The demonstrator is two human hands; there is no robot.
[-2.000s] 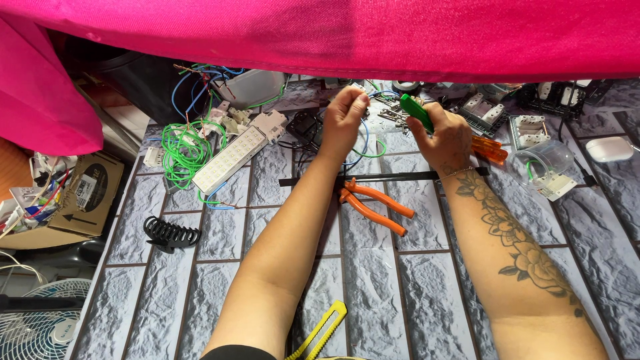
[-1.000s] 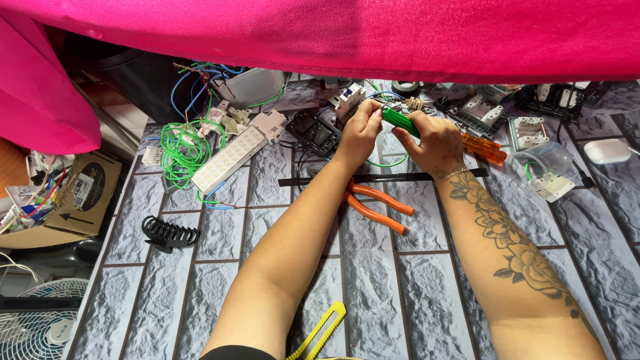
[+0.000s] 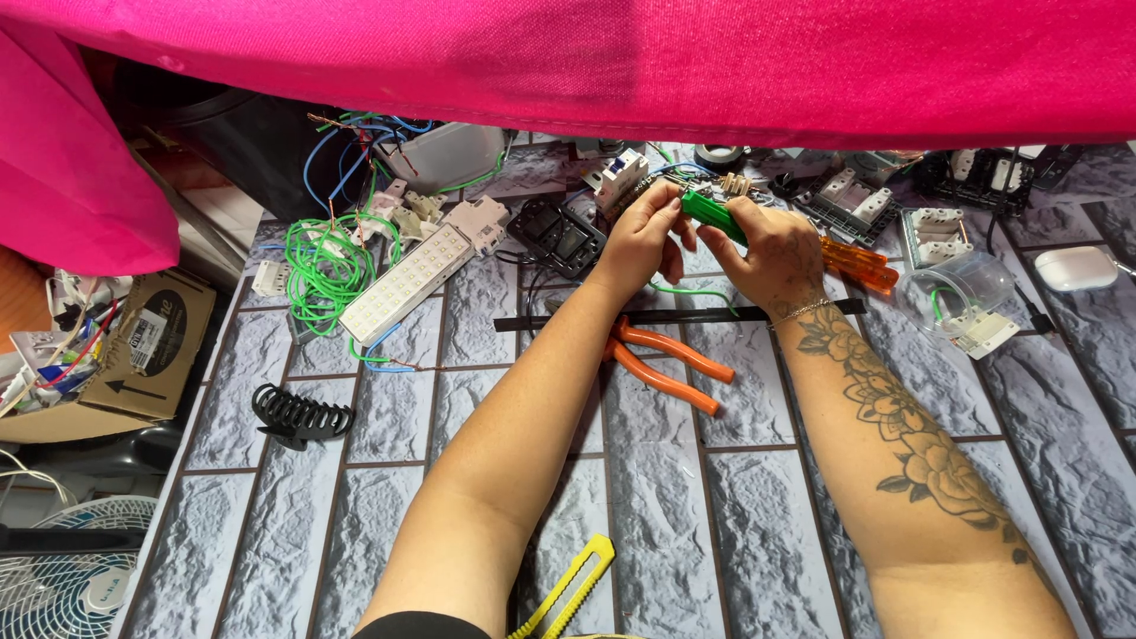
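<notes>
My right hand (image 3: 772, 253) is closed around a green tool handle (image 3: 713, 216), which points up and left. Close to its far end, the thumb and forefinger of my left hand (image 3: 646, 235) are bent together; whether they pinch something small cannot be told. A white circuit breaker (image 3: 621, 175) stands just beyond my left hand, and a black device with a small display (image 3: 561, 238) lies to its left. Pliers with orange handles (image 3: 674, 355) lie between my forearms, their jaws hidden by my left arm. A green wire (image 3: 697, 291) curves below my hands.
A coil of green wire (image 3: 328, 275) and a white LED light bar (image 3: 408, 284) lie left. Orange screwdriver handles (image 3: 856, 264), a clear plastic cup (image 3: 954, 293) and socket modules (image 3: 938, 237) are right. A black strip (image 3: 754, 314) crosses the table; a yellow cutter (image 3: 577, 581) lies in front. Pink cloth (image 3: 568, 71) overhangs the back.
Compared with two seconds ago, my left hand has moved right and slightly nearer to me, closer to the green tool. The circuit breaker beyond it now shows. My right hand keeps hold of the tool.
</notes>
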